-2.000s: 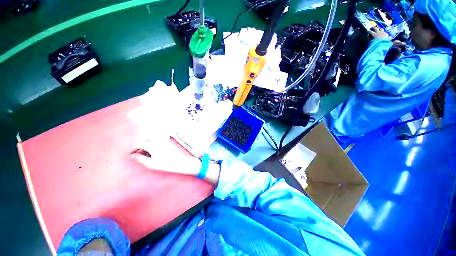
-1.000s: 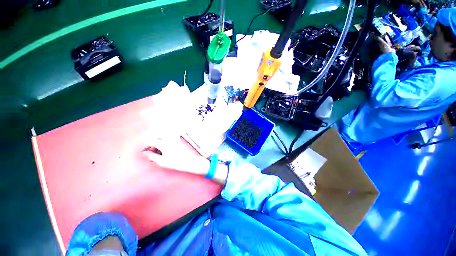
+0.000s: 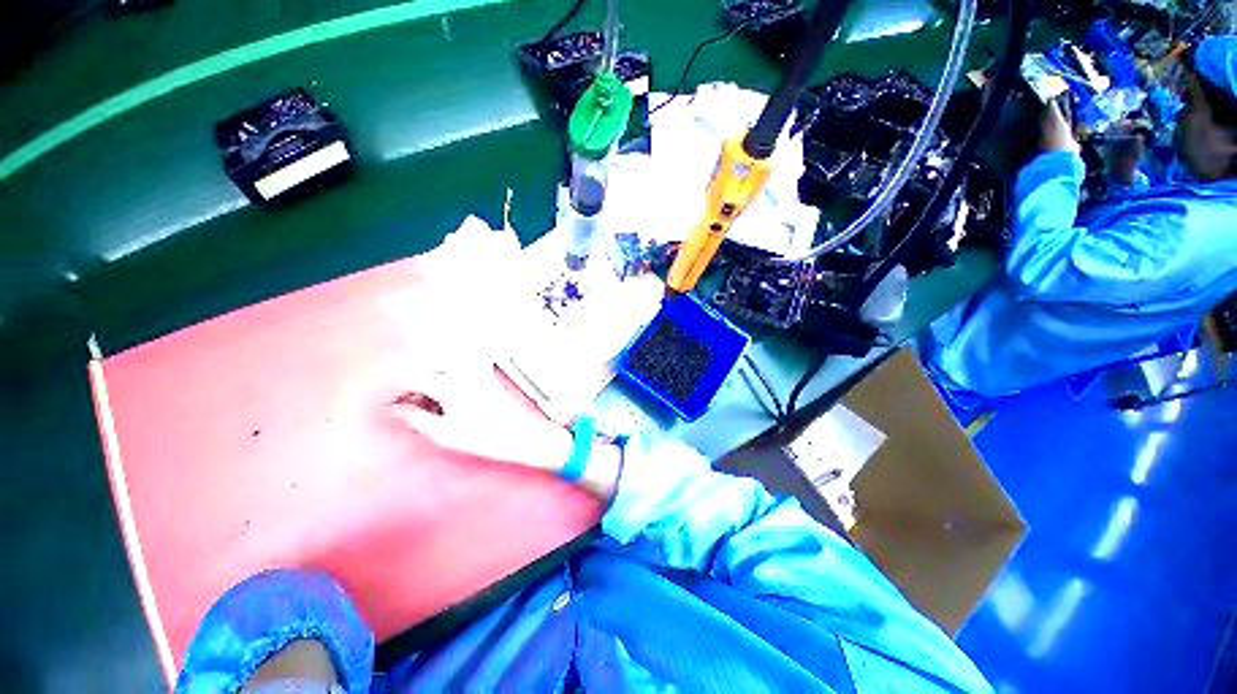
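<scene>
My right hand (image 3: pixel 495 431) lies low over the pink-red mat (image 3: pixel 258 502), beside overexposed white paper (image 3: pixel 468 305). Its fingers are washed out; a small dark spot shows at them, and I cannot tell whether they hold anything. My left hand is cut off by the bottom edge; only its blue cuff and a bit of wrist show. A dispensing syringe (image 3: pixel 587 183) with a green cap hangs over speckled paper. A yellow electric screwdriver (image 3: pixel 716 217) hangs tilted beside it, its tip above the blue screw tray (image 3: pixel 682 358) of dark grains.
A black housing (image 3: pixel 285 147) with a white label stands on the green surface beyond the mat. More housings (image 3: pixel 780 292) crowd the right side beside a clear hose (image 3: pixel 923 156). An open carton (image 3: pixel 936 508) holds white scraps. A person in blue (image 3: pixel 1126 271) works at upper right.
The view has shifted, so the mat sits further right in the frame. The labelled housing has also moved right relative to the mat. My right hand stays at the same place on the mat.
</scene>
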